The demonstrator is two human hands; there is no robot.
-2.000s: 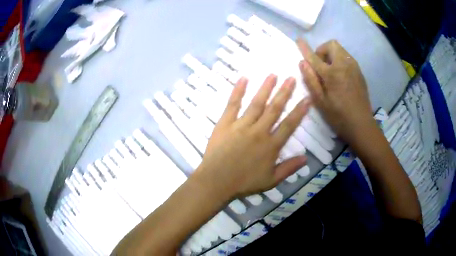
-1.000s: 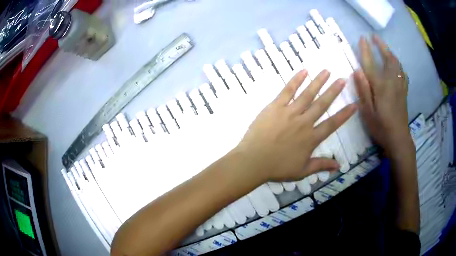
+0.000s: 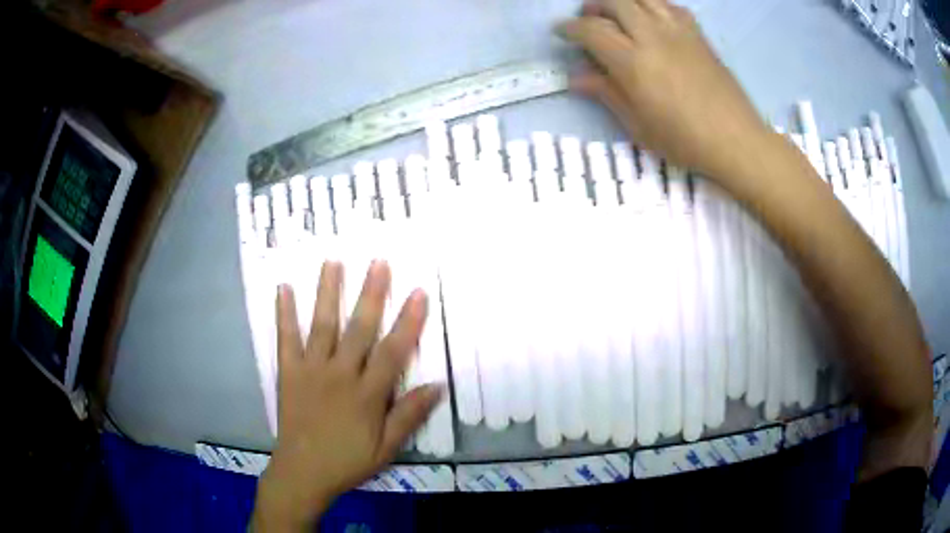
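Note:
White pen barrels [image 3: 583, 302] lie side by side in a long row, narrow necks away from me, rounded ends towards me. Their neck ends are uneven, and a dark gap shows left of the middle. My left hand [image 3: 349, 385] lies flat with fingers spread on the barrels at the left end. My right hand [image 3: 641, 62] is beyond the row at the right end of the steel ruler [image 3: 417, 115]. It is blurred, its fingertips are at or over the ruler's end, and I cannot tell if it grips it. My right forearm covers part of the row.
A counting scale [image 3: 78, 229] with a green display stands at the left beside a cardboard box edge [image 3: 167, 177]. Printed backing strips [image 3: 542, 474] line the near table edge. A white block [image 3: 927, 135] lies at the far right, near a clear plastic bag [image 3: 885, 26]. Blue shows below the table.
The view has swung left. My left hand has moved to the row's left end. My right hand has left the row's right end and reached to the ruler. The barrels at left and right now lie closer together.

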